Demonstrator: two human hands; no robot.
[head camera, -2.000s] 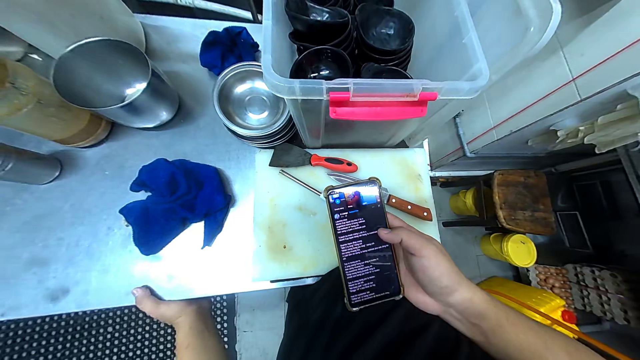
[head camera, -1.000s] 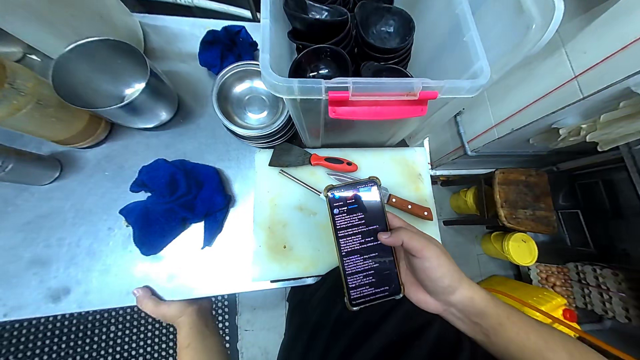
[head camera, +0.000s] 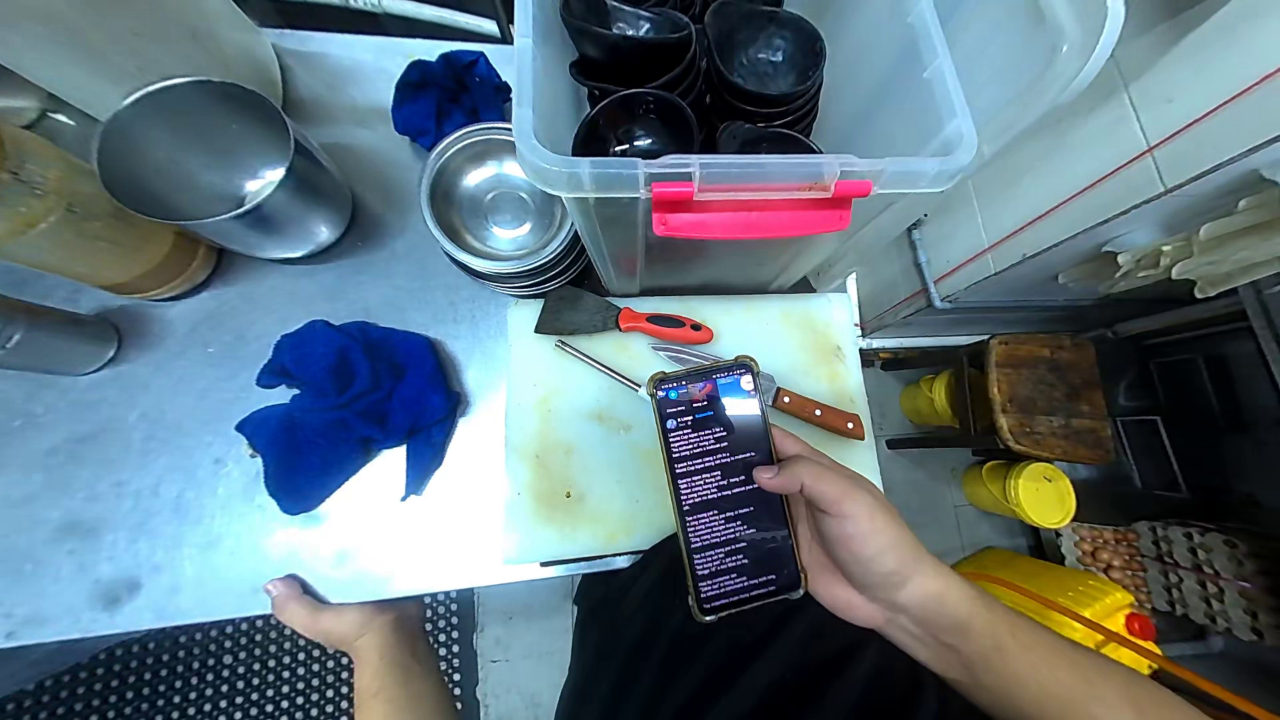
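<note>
My right hand (head camera: 850, 525) holds a smartphone (head camera: 728, 490) in a case, the thumb on its lit screen, which bears writing. My left hand (head camera: 335, 620) rests at the front edge of the steel table, its thumb on the edge and its other fingers hidden. Behind the phone lies a white cutting board (head camera: 580, 450). On the board are a scraper with a red handle (head camera: 665, 325), a metal rod (head camera: 600, 365) partly hidden by the phone, and a knife with a wooden handle (head camera: 818, 413). A crumpled blue cloth (head camera: 355, 410) lies left of the board.
A clear plastic bin (head camera: 740, 175) holds stacked black bowls (head camera: 765, 50). Beside it stand stacked steel bowls (head camera: 498, 200) and another blue cloth (head camera: 450, 98). A steel container (head camera: 220, 170) is at the left. Right, on the floor, are a wooden stool (head camera: 1050, 398), yellow containers (head camera: 1040, 494) and egg trays (head camera: 1200, 575).
</note>
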